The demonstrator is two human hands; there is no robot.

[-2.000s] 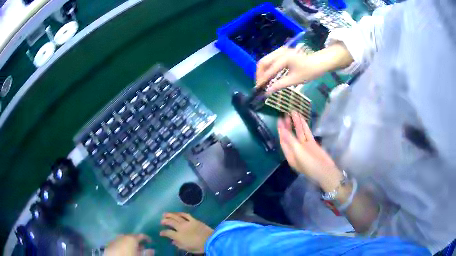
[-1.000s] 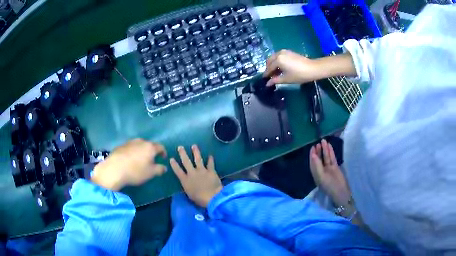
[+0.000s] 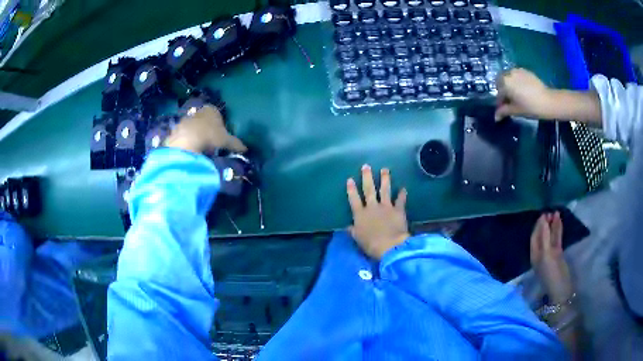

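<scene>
Several black housing units (image 3: 185,55) stand grouped on the green bench at the left, each with a white spot and some with thin wires. My left hand (image 3: 204,131) is over the near units, palm down. Its thumb points right, above a unit with wires (image 3: 234,173). Its fingertips are partly hidden, so I cannot tell if it grips one. My right hand (image 3: 379,214) lies flat near the bench's front edge, fingers spread, holding nothing.
A clear tray of dark round parts (image 3: 416,53) lies at the back. A round black cup (image 3: 434,158) and black flat fixture (image 3: 488,156) are right of my right hand. Another person's hand (image 3: 523,93) touches the tray corner, near a blue bin (image 3: 599,53).
The view has swung left, showing more black units. My left hand has moved from bare bench onto the units. My right hand stays spread on the bench near the front edge.
</scene>
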